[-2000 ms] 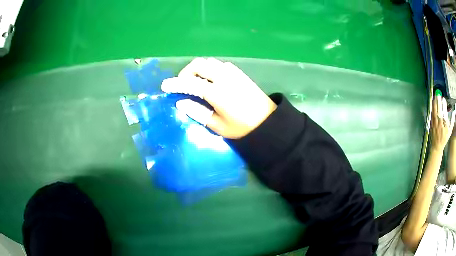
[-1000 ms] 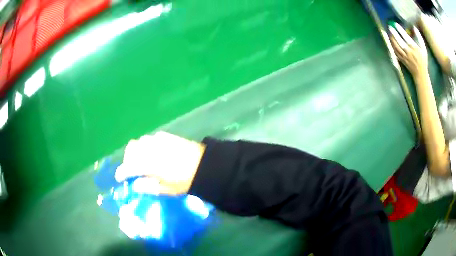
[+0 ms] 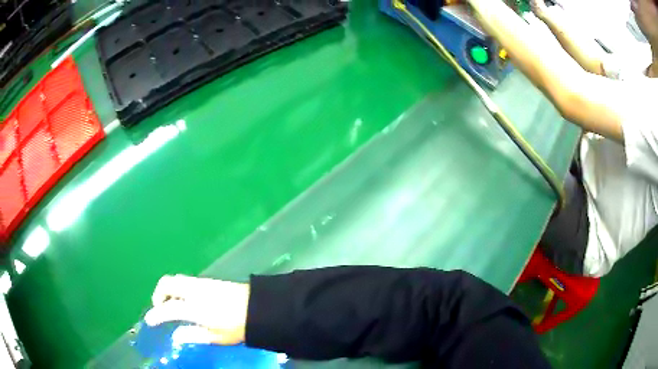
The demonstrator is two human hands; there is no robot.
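My right hand, in a black sleeve, is low at the left of centre. It rests on the crinkled blue protective film with its fingers bent over the film's upper edge. The film lies on the duller green strip of the mat and is cut off by the bottom edge of the picture. Whether the fingers grip the film cannot be told; the hand is overexposed. My left hand is not in view.
A red ribbed tray lies at the far left, and black moulded trays lie at the back. At the right are a blue machine with a green button, a yellowish rail, a seated person's arms and a red stool.
The view has swung up and to the right, bringing in the black trays and more of the neighbour. My right hand and the film now appear lower. The dark left sleeve seen earlier is gone.
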